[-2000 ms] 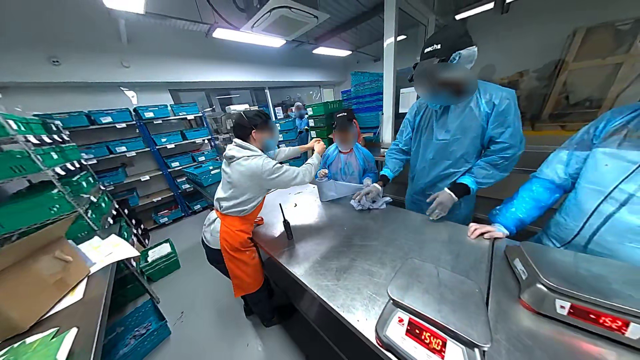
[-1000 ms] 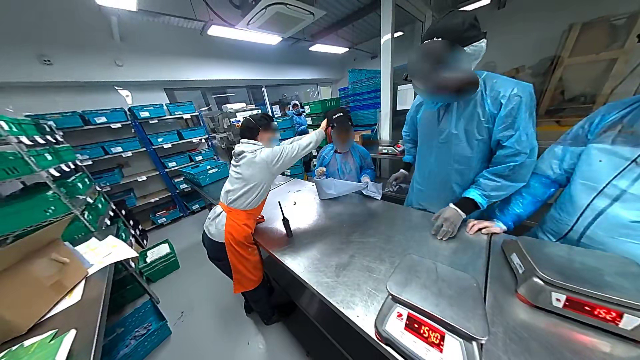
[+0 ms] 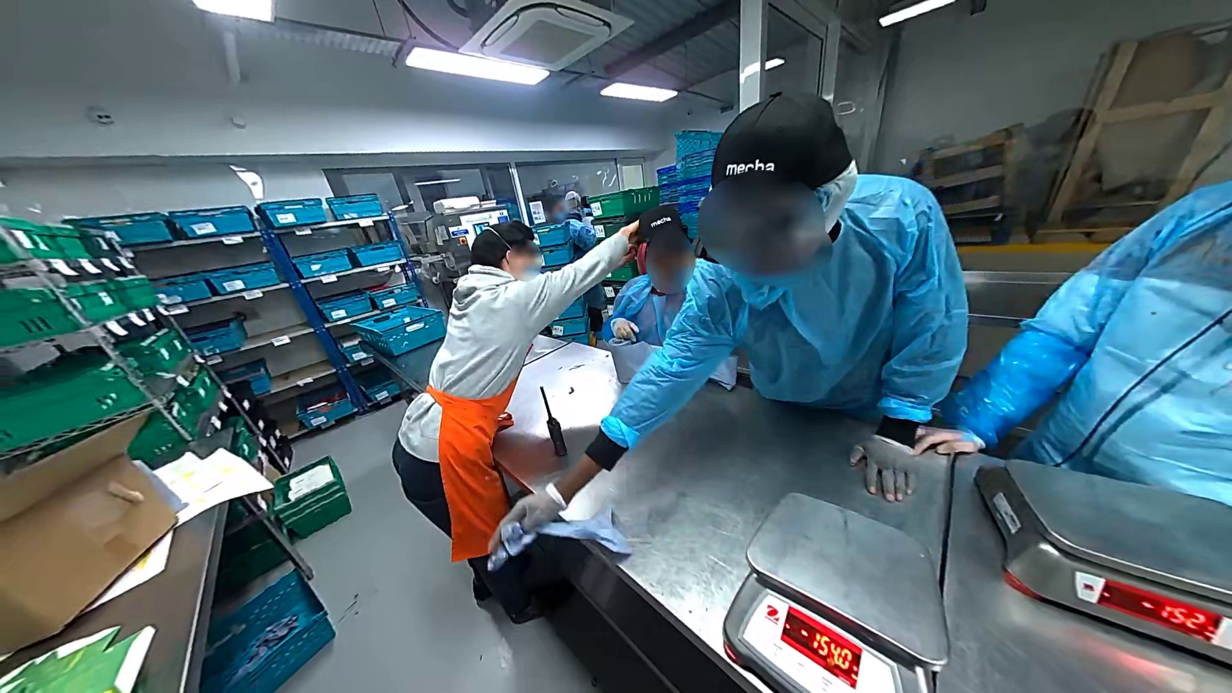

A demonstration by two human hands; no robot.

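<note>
Neither my left hand nor my right hand is in view. Nearest to me on the steel table (image 3: 712,462) stand a digital bench scale (image 3: 847,568) with a lit red display and, at the right edge, a second scale (image 3: 1126,549). Across the table a person in a blue gown leans over, a gloved hand on a bluish cloth (image 3: 577,529) at the table's edge. That person's other gloved hand lies flat on the steel. A handheld radio (image 3: 552,423) stands upright on the table farther back.
A person in an orange apron (image 3: 472,472) stands at the table's left side, one arm towards a seated co-worker's cap. Another gowned person is at right. An open cardboard box (image 3: 77,529) lies on the left bench. Green crates (image 3: 313,496) and a blue crate (image 3: 269,630) sit low at left.
The gowned person across the table has leaned forward, one arm reaching to the near left table edge with the cloth. The other glove has stayed on the table since one second ago.
</note>
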